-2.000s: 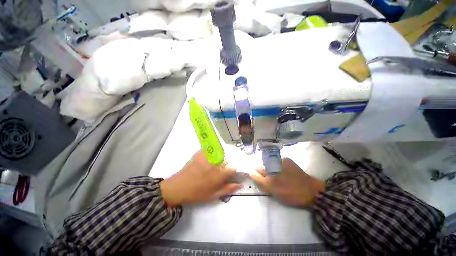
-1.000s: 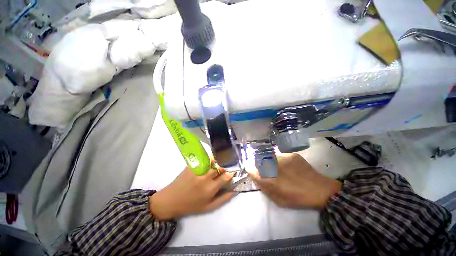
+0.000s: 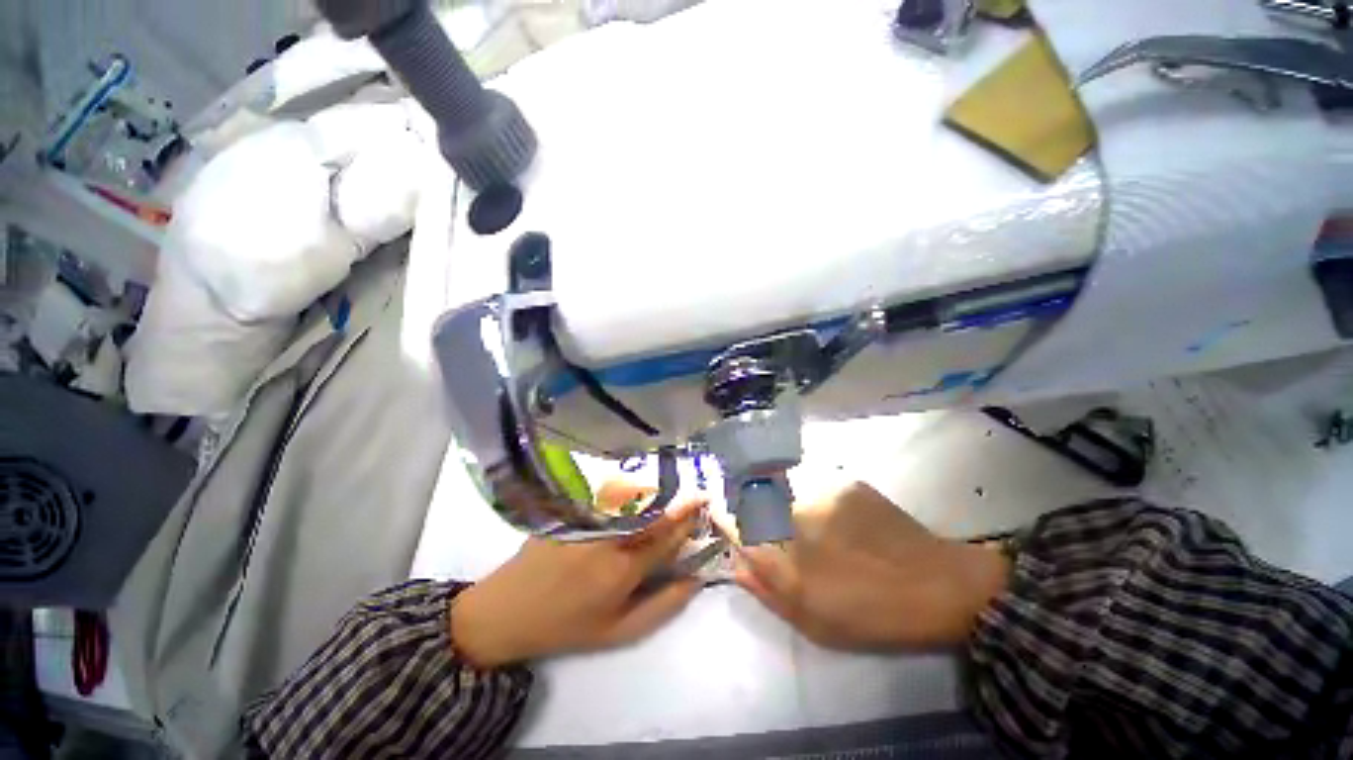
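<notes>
A small light grey fabric piece [image 3: 703, 558] shows between my fingertips at the needle area of the white sewing machine [image 3: 772, 223]; much of it is hidden by my fingers. My left hand [image 3: 571, 594] pinches it from the left, thumb and fingers close together. My right hand [image 3: 868, 572] holds its right side, fingers bent with the tips at the piece. The grey knob end of the presser part [image 3: 763, 475] hangs just above my right fingertips. The needle itself cannot be made out. The lime-green attachment [image 3: 565, 472] is mostly hidden behind a shiny curved guard [image 3: 482, 401].
Large grey cloth [image 3: 349, 446] lies left of the machine, with white padded bundles [image 3: 252, 223] behind it. A grey box with a fan [image 3: 74, 490] and red-handled scissors [image 3: 91, 650] are at far left. Black snips [image 3: 1091, 443] lie right of my right hand. Tweezers [image 3: 1217, 57] rest on the machine top.
The view has moved closer and shifted, so the machine head appears further left. The shiny guard now stands swung out to the left, covering most of the green attachment. Both hands remain at the needle area.
</notes>
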